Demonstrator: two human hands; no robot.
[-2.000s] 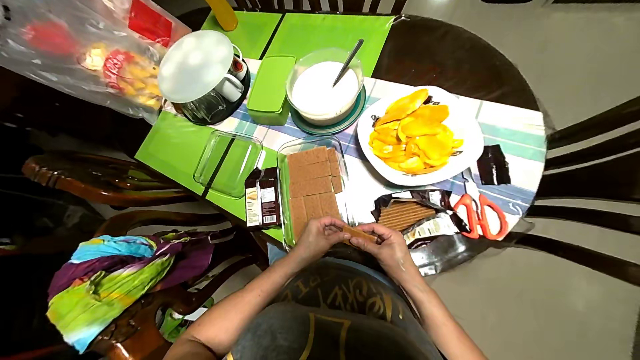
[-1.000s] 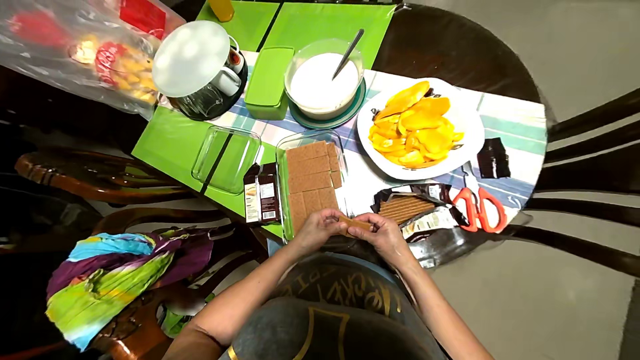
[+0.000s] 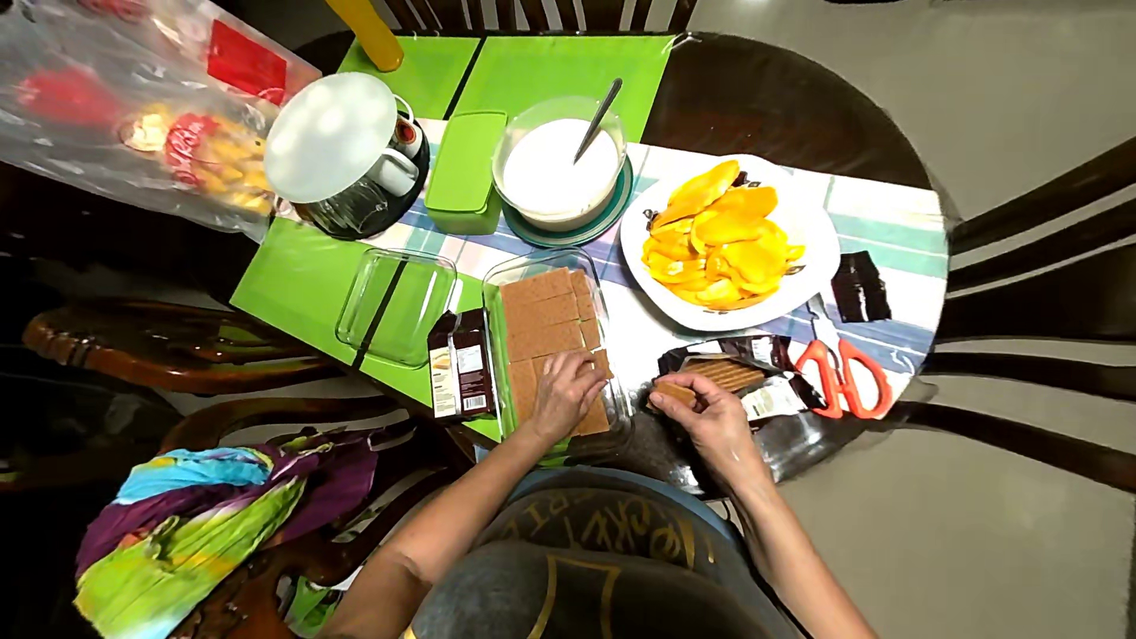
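Observation:
A rectangular glass dish [image 3: 491, 355] holds a layer of brown graham crackers [image 3: 539, 306]. Over its near right part is my left hand [image 3: 568, 395], its fingertips on a small cracker piece at the layer's right side. My right hand [image 3: 710, 422] pinches another cracker piece [image 3: 676, 395] just right of the dish. Behind that hand lies an opened dark packet [image 3: 781, 353] with a stack of crackers [image 3: 726, 374] showing. Orange-handled scissors [image 3: 843, 377] rest right of the packet. A white plate [image 3: 821, 257] bears sliced mango [image 3: 732, 235]. White cream [image 3: 561, 169] fills a glass bowl [image 3: 501, 164] with a spoon [image 3: 597, 122] in it.
Left of the dish are a cracker box [image 3: 461, 364] and a second glass dish [image 3: 397, 306]. A green container [image 3: 466, 173], a lidded pot or jar [image 3: 333, 138] and a plastic bag [image 3: 133, 115] stand farther back. A dark wrapper [image 3: 859, 287] lies at right. Chairs surround the table.
My hands, together around a cracker at the dish's near right corner before, have parted. The left is now over the cracker layer; the right has moved right, toward the opened packet, with a piece in its fingers.

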